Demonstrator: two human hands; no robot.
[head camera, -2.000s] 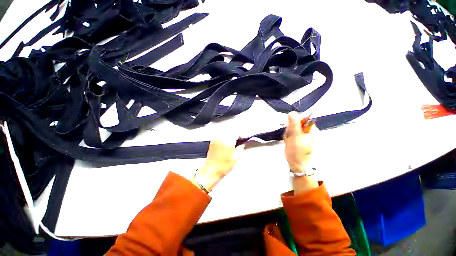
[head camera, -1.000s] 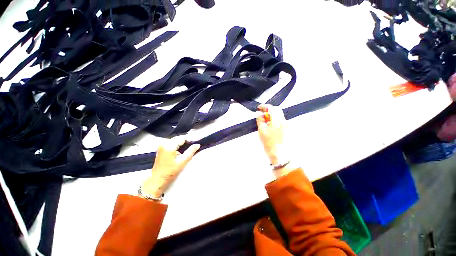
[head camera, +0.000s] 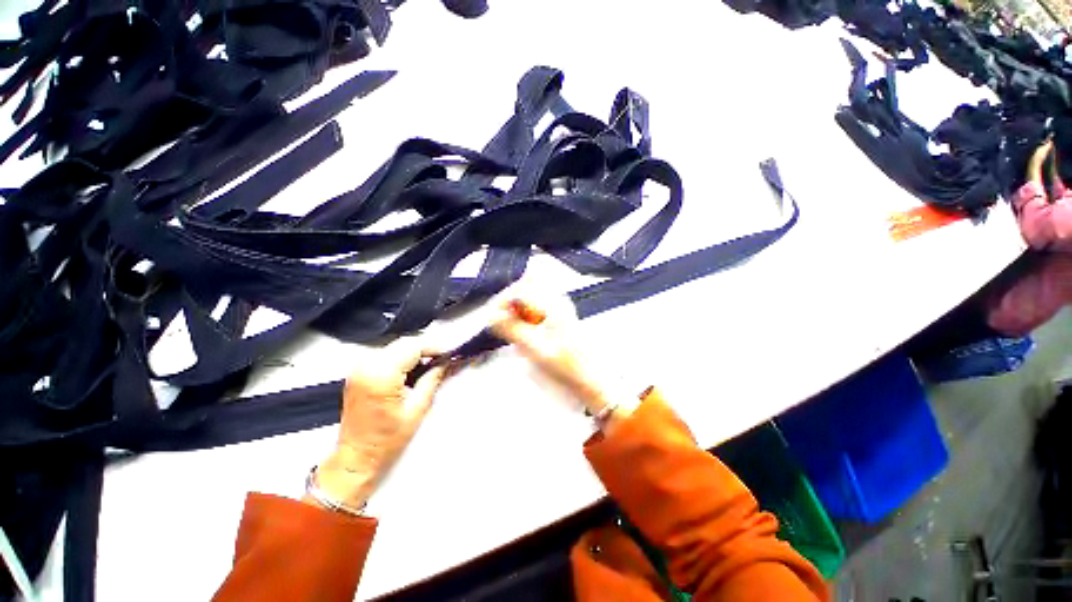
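Observation:
A long dark navy fabric strip (head camera: 688, 266) runs across the white table under both hands, its right end curled up. My left hand (head camera: 386, 406) pinches the strip between thumb and fingers. My right hand (head camera: 543, 338) is slightly blurred, just right of the left, with its fingers on the strip. A small orange-red tool (head camera: 526, 312) shows at its fist; most of it is hidden. A looped heap of dark strips (head camera: 529, 218) lies just beyond the hands.
A large dark tangle (head camera: 82, 259) covers the left of the white table (head camera: 752, 341). More dark strips (head camera: 929, 153) and an orange-red item (head camera: 925, 221) lie far right. Another person's pink sleeve (head camera: 1044, 218) shows there. A blue bin (head camera: 870, 441) and green crate (head camera: 782, 506) stand below the edge.
The view has shifted to the right. My right hand has moved left along the strip, closer to my left hand. My left hand still pinches the strip.

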